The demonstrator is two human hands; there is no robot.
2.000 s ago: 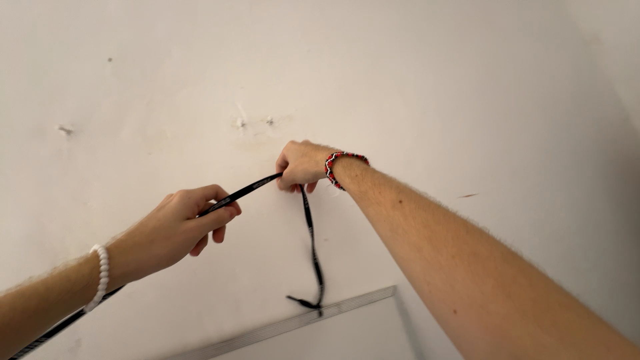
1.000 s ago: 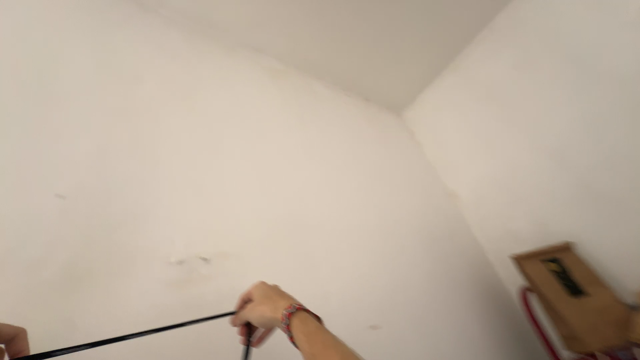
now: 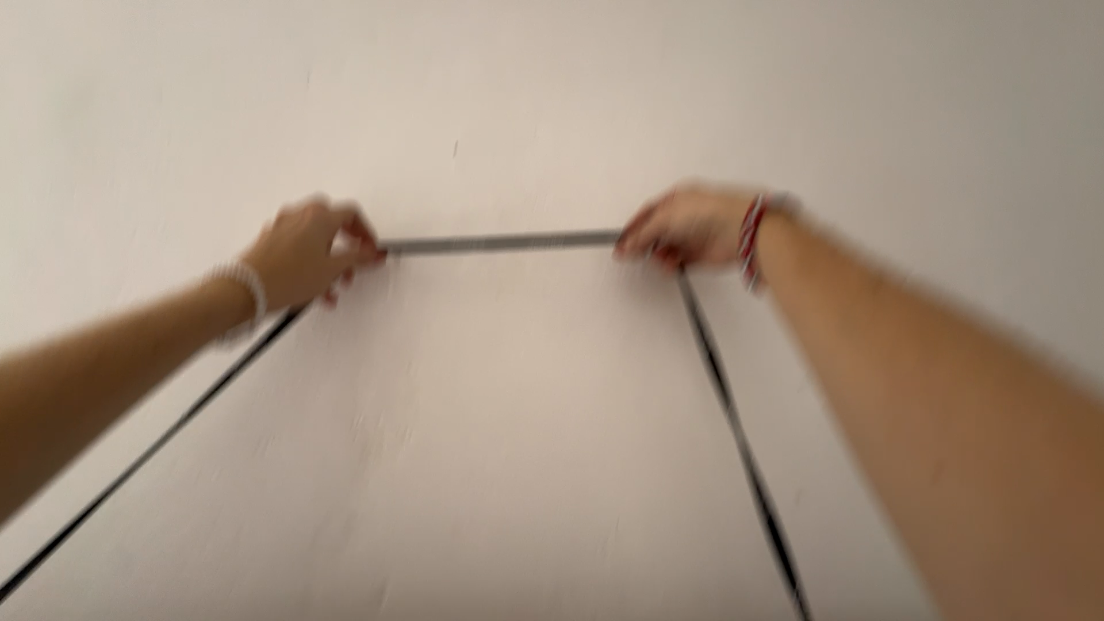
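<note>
A thin black strap (image 3: 504,243) runs nearly level between my two hands, taut and close to a pale wall. My left hand (image 3: 315,246), with a white bead bracelet at the wrist, pinches it at the left; from there the strap slants down to the lower left edge of the view. My right hand (image 3: 681,226), with a red, white and dark woven bracelet, pinches it at the right. Below that hand a twisted length of strap hangs down past the bottom edge. The strap's ends are out of view, and the hands are blurred by motion.
The pale wall (image 3: 517,414) fills the view behind the hands. It shows small marks and scuffs, and the hands' soft shadows fall on it.
My hands are now level with each other, with a straight span of strap between them; two seconds ago the right was higher and they were closer together. The view has swung away from the room's corner.
</note>
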